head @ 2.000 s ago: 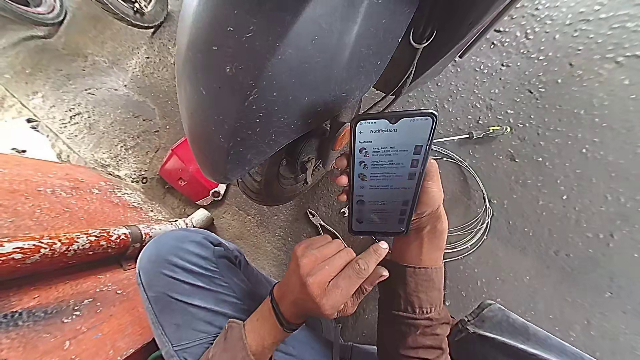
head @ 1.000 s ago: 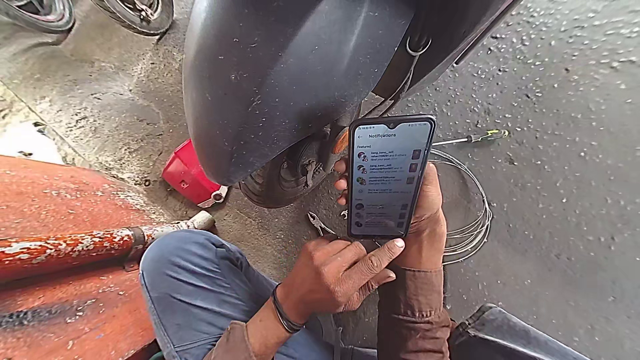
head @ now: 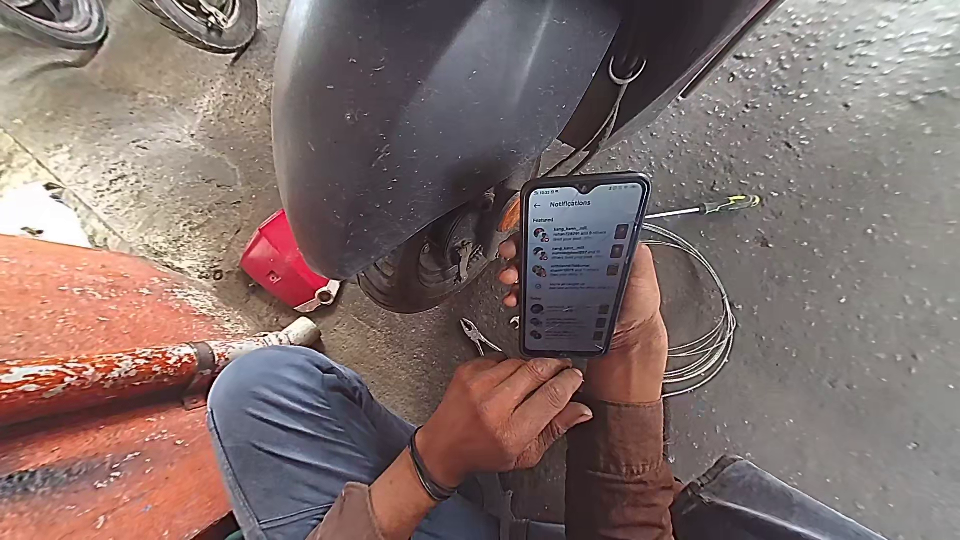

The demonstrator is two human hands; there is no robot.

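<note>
My right hand (head: pixel 637 322) holds a smartphone (head: pixel 581 277) upright, its fingertips showing past the left edge of the phone. The lit screen shows a notifications list. My left hand (head: pixel 517 412), with a dark band on its wrist, is just below the phone's bottom edge. Its fingers are bent and point right, the thumb is apart below them, and nothing shows in its grasp. Whether a fingertip touches the phone cannot be told. Pliers (head: pixel 477 336) lie on the ground just left of the phone, their handles partly hidden by my left hand.
A dark vehicle body panel (head: pixel 420 112) hangs over a wheel (head: pixel 420 277) ahead. Beside it lies a red plastic part (head: pixel 277 259). Coiled cable (head: pixel 720 330) and a screwdriver (head: pixel 731 205) are at right. A worn red pipe (head: pixel 97 375) runs at left. Two more wheels stand top left.
My left hand has drawn back slightly left and down from the phone's lower right corner, where its extended finger was one second ago. The phone stays in my right hand.
</note>
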